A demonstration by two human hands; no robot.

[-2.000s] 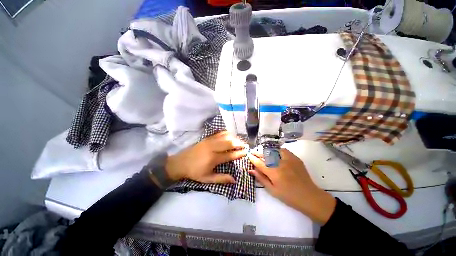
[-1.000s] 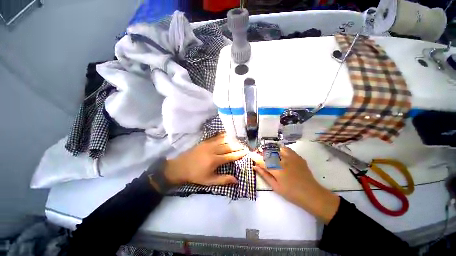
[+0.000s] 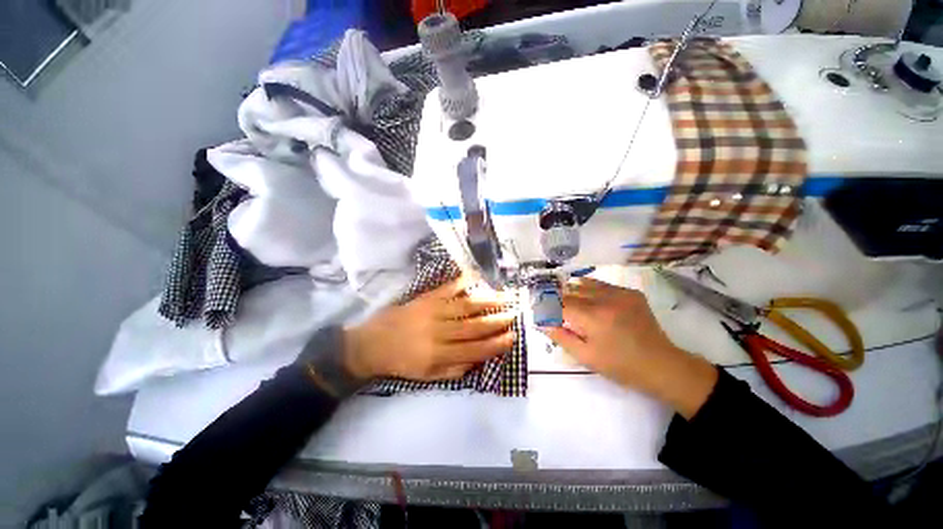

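Observation:
The checked garment [image 3: 506, 374] lies flat on the machine bed under the needle area, its short edge towards me. Its pale lining [image 3: 274, 212] is heaped to the left of the machine head. My left hand [image 3: 419, 336] lies flat on the check, fingers spread slightly and pointing at the needle. My right hand [image 3: 617, 329] is just right of the presser foot area [image 3: 546, 300], fingers bent near the bluish guard; whether it pinches cloth is hidden. The white sewing machine [image 3: 558, 134] has a blue stripe.
Scissors with red and yellow handles [image 3: 791, 356] lie right of my right hand. A brown checked scrap with pins [image 3: 734, 155] drapes over the machine head. A thread cone [image 3: 848, 14] stands behind. A ruler strip [image 3: 465, 488] runs along the front edge. A blue thing [image 3: 326, 33] is behind the lining.
The view has shifted, so the machine head sits further left and higher. My right hand has moved a little right, away from the needle, and its fingers are more bent. My left hand stays on the check.

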